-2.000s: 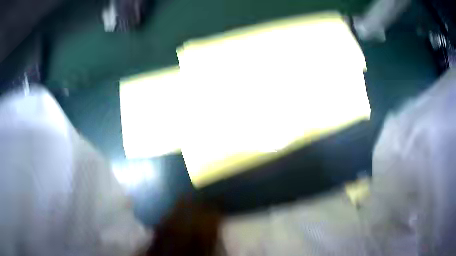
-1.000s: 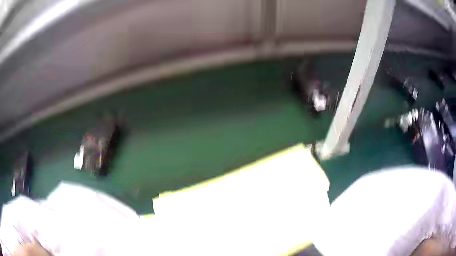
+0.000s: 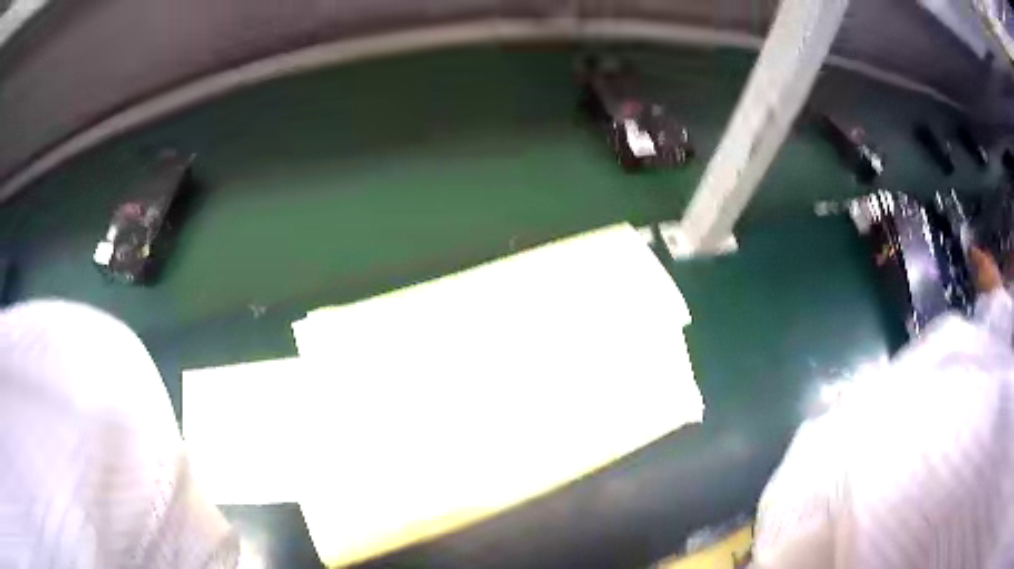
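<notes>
A stack of bright white sheets [image 3: 489, 389] with yellow edges lies in front of me, overexposed. My left sleeve fills the lower left and my right sleeve the lower right. Both my hands are out of the picture. Part of a yellow thing with a dark mark [image 3: 717, 551] shows at the bottom edge beside my right sleeve; what holds it is hidden.
Black boxes lie on the green conveyor [image 3: 389, 189], one at left [image 3: 145, 222] and one further back [image 3: 639, 122]. A white post [image 3: 756, 133] stands behind the sheets. At right, a small hand [image 3: 984, 270], apparently another person's, touches stacked shiny boxes [image 3: 917, 261].
The view has tilted down since one second ago, showing more of the sheets. The conveyor boxes sit further left relative to the post. The yellow thing and the small hand at right now show.
</notes>
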